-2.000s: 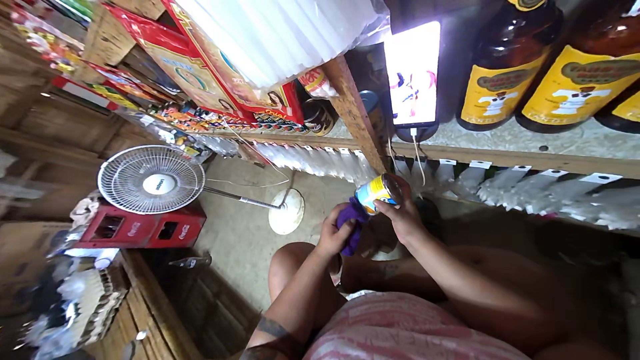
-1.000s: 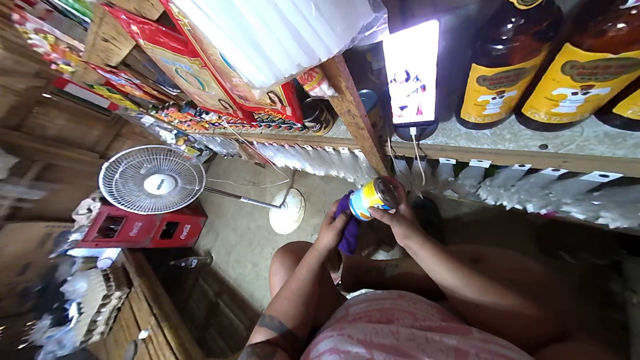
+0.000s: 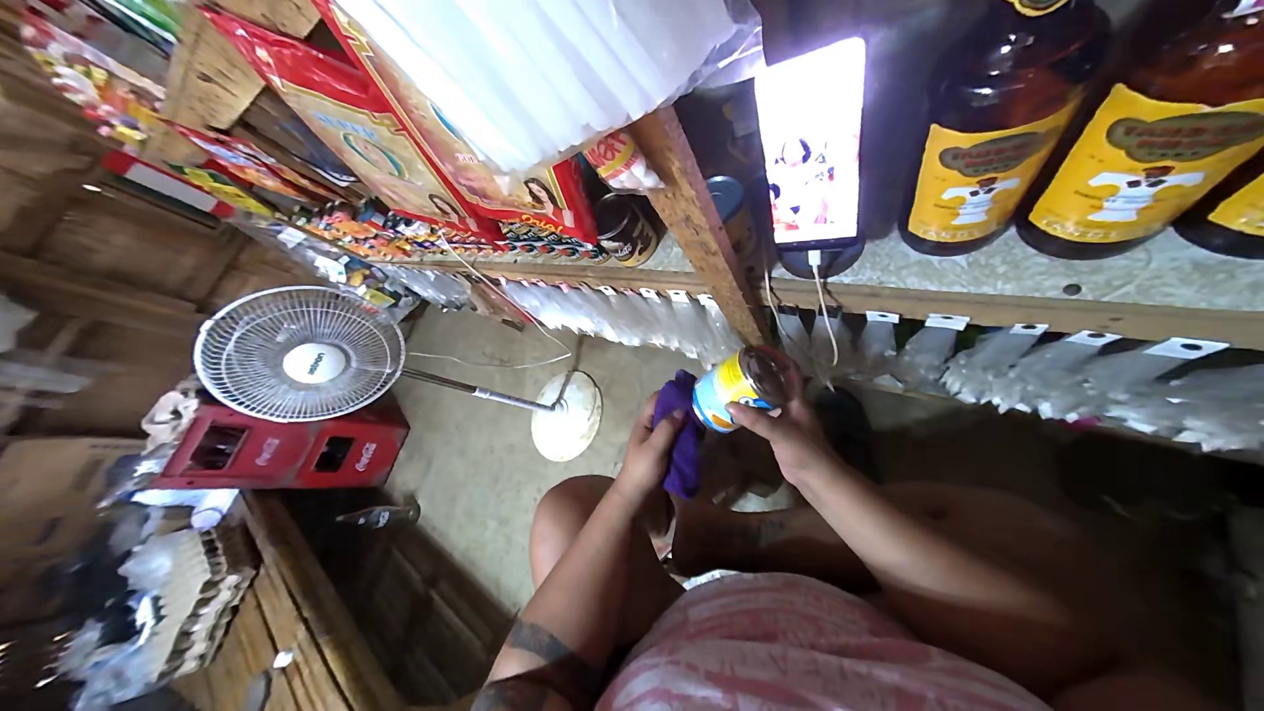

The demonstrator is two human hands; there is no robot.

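Note:
My right hand [image 3: 788, 434] grips a food can [image 3: 729, 395] with a yellow, white and blue label, its thumb across the label. The can is tilted, and its dark end points up and to the right. A purple cloth [image 3: 681, 434] is bunched in my left hand [image 3: 649, 452], against the can's lower left end. Both hands are above my lap, below the shelf edge. A lit phone [image 3: 812, 143] with a white cable [image 3: 826, 311] plugged in leans upright on the shelf over the can.
Amber bottles with yellow labels [image 3: 987, 188] line the shelf [image 3: 918, 281] at right; clear plastic packets [image 3: 1017, 375] hang under its edge. A wooden post [image 3: 701, 222] stands left of the phone. At left are a white fan [image 3: 301, 353], its round base [image 3: 566, 417], a red crate [image 3: 370, 454] and egg trays [image 3: 202, 592].
The can has turned and shifted slightly in my right hand, and the purple cloth has moved a little along with my left hand. Both remain held.

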